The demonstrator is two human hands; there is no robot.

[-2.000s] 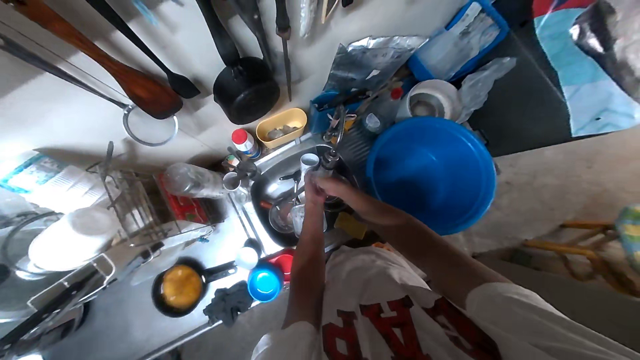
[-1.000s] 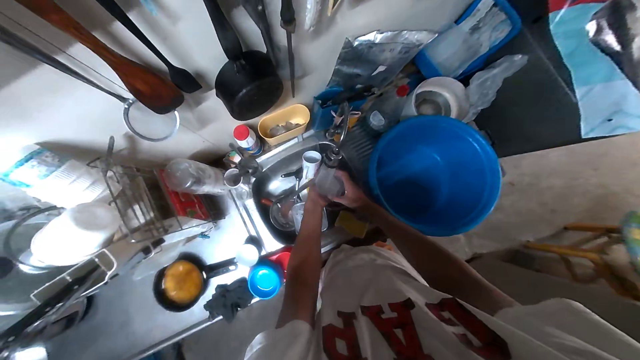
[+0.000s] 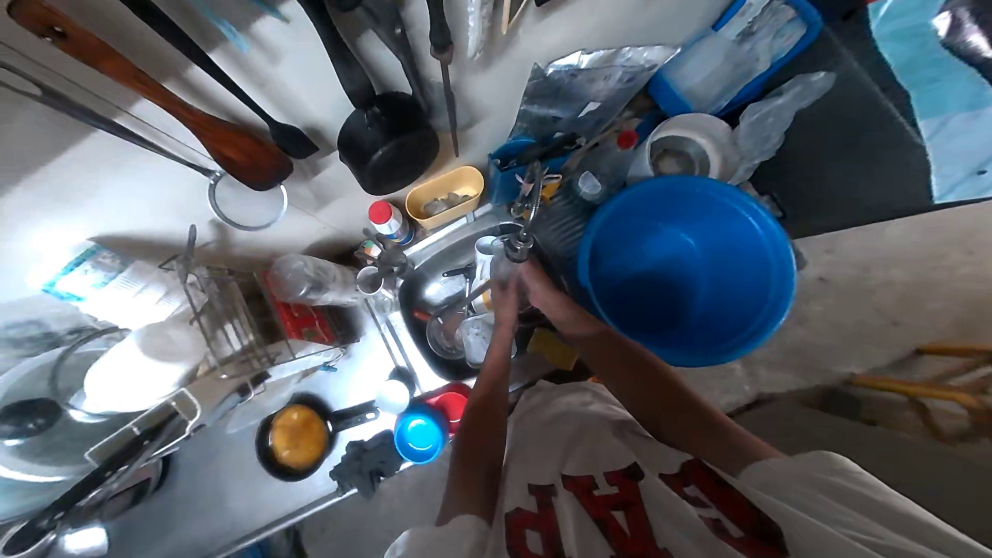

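Observation:
Over the metal sink (image 3: 417, 271), my left hand (image 3: 505, 298) and my right hand (image 3: 539, 285) are close together, just below the faucet (image 3: 521, 242). Between them is a clear cup or glass (image 3: 505, 270), partly hidden by the fingers. Both hands appear to touch it. A white cup (image 3: 485, 249) stands behind it, to its left. Lower in the sink lie a clear plastic container (image 3: 476, 338), a round glass dish (image 3: 444, 335) and some utensils. My right forearm passes beside a yellow sponge (image 3: 552, 349) at the sink's near edge.
A large blue basin (image 3: 686, 271) stands right of the sink. On the left counter are a small frying pan (image 3: 297, 436), a blue bowl (image 3: 421, 434), a red bowl (image 3: 452, 403) and a wire dish rack (image 3: 232, 318). A black saucepan (image 3: 389, 143) and a wooden spatula (image 3: 232, 143) hang on the wall.
The clear vessel and both hands have moved up from the middle of the sink to beneath the faucet. The hands stay close together around it.

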